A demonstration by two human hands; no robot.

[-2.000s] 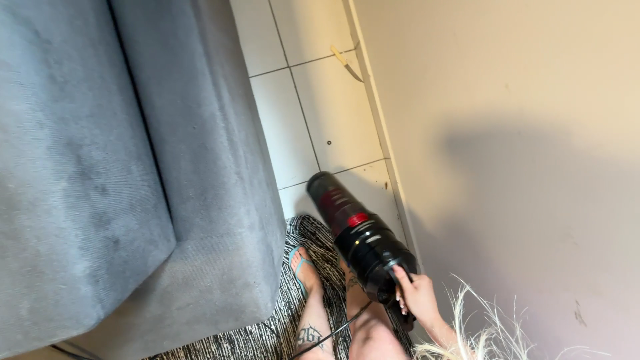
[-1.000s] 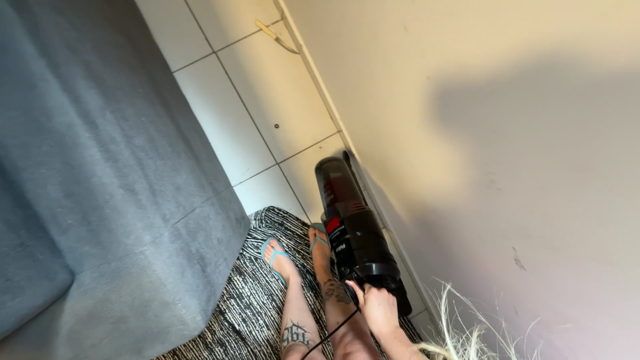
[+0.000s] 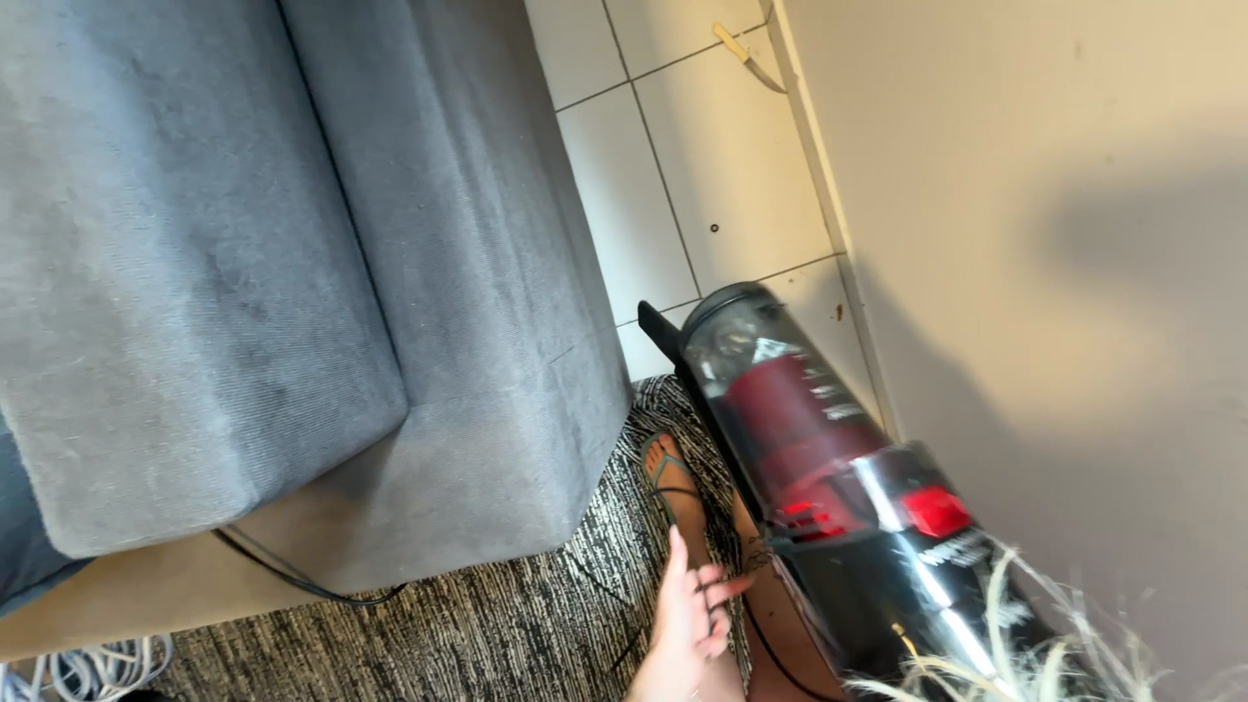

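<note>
A handheld vacuum cleaner (image 3: 829,468), black with a clear dust bin and red inner parts, is raised diagonally at the lower right; pale debris shows inside the bin. My left hand (image 3: 694,609) is beside the vacuum's body at the bottom centre, fingers spread, holding nothing. A dark cord hangs near that hand and my legs. The vacuum's lower end leaves the frame behind pale wispy strands, and my right hand is out of sight.
A grey fabric sofa (image 3: 468,292) fills the left. A knife (image 3: 749,58) with a pale handle lies on white floor tiles by the wall (image 3: 1053,322). A small dark ring (image 3: 715,228) lies nearby. Below are a patterned rug (image 3: 429,634), my sandalled foot and coiled cable (image 3: 107,668).
The vacuum has risen closer to the camera, its bin now large in view. My left hand has appeared, open, at the bottom centre; the hand that gripped the vacuum earlier is no longer visible.
</note>
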